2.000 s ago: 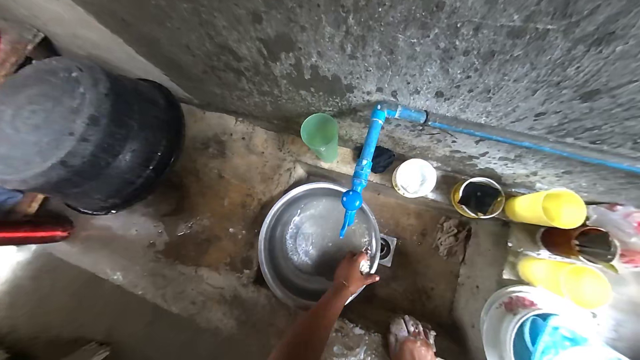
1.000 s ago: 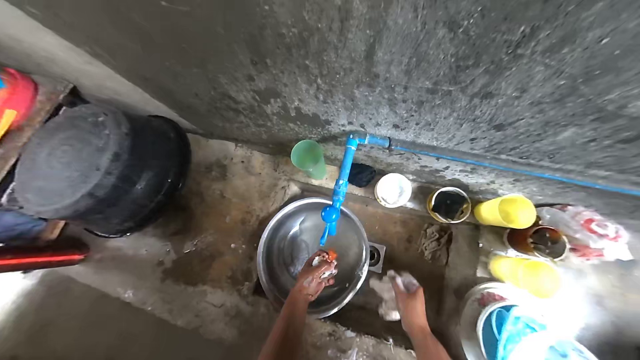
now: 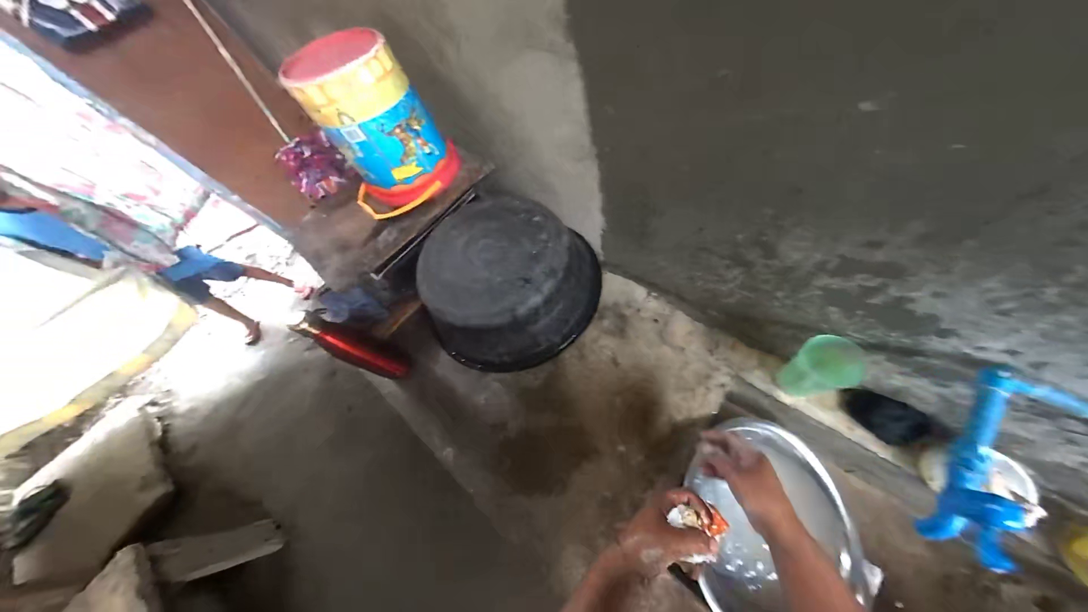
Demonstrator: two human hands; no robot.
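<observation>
My left hand (image 3: 667, 534) is closed around a small crumpled orange-and-white item (image 3: 701, 518), possibly a wrapper, at the near left rim of a round metal basin (image 3: 807, 476). Over the basin is my right hand (image 3: 744, 472), fingers bent and blurred; nothing can be made out in it. Water with some bubbles lies in the basin. A blue plastic tap (image 3: 973, 484) stands to the right of it. Behind the basin, a green plastic cup (image 3: 823, 365) leans on the ledge beside a dark item (image 3: 886, 416).
An upturned black tub (image 3: 501, 280) stands on the floor beside a wooden bench (image 3: 425, 225) carrying a colourful bucket (image 3: 374, 115). A red shiny object (image 3: 361, 347) lies nearby. Concrete slabs (image 3: 102, 501) are at lower left. A person (image 3: 200, 272) is outside the doorway.
The view has swung far to the left, bringing the doorway and bench in. My right hand has moved from right of the basin to over it. The left still holds the orange-and-white item.
</observation>
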